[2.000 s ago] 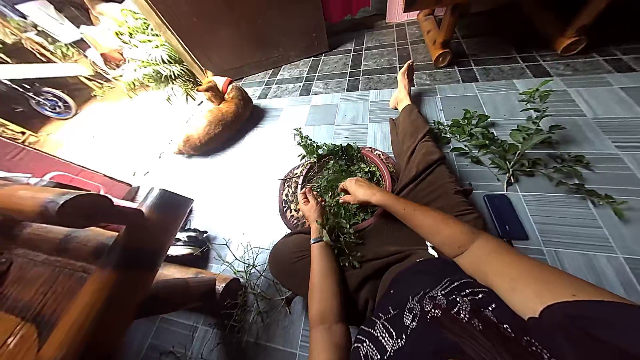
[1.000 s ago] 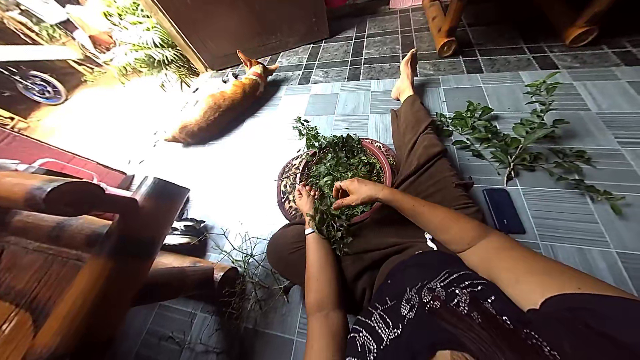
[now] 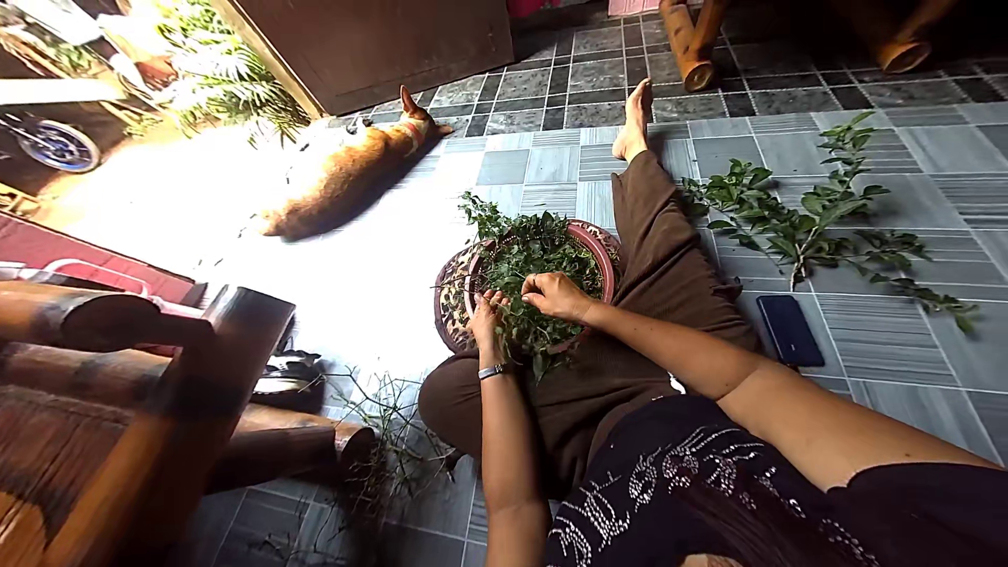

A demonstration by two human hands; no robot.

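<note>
A round basin with a red-brown rim [image 3: 605,264] rests by my folded legs, heaped with green leafy sprigs [image 3: 539,244]. My left hand [image 3: 488,315], a band on its wrist, is at the basin's left side with its fingers curled around a leafy stem. Just to its right, over the leaves, my right hand [image 3: 555,297] has thumb and fingertips pinched together; whether a leaf is between them cannot be seen. A leafy cut branch [image 3: 811,224] lies on the tiles at the right. Bare thin twigs [image 3: 386,441] lie in a tangle left of my knee.
A dark blue phone [image 3: 790,331] lies on the tiles beside my right leg. A brown dog [image 3: 346,177] lies on the sunlit floor at upper left. Wooden log furniture [image 3: 236,370] stands close at the left, with a shoe [image 3: 287,374] beside it. A brown door [image 3: 394,47] is at the top.
The dog has stretched out, its head now farther to the right and up than two seconds ago. My right hand has lifted slightly from the leaves; my left hand stays at the basin's left side.
</note>
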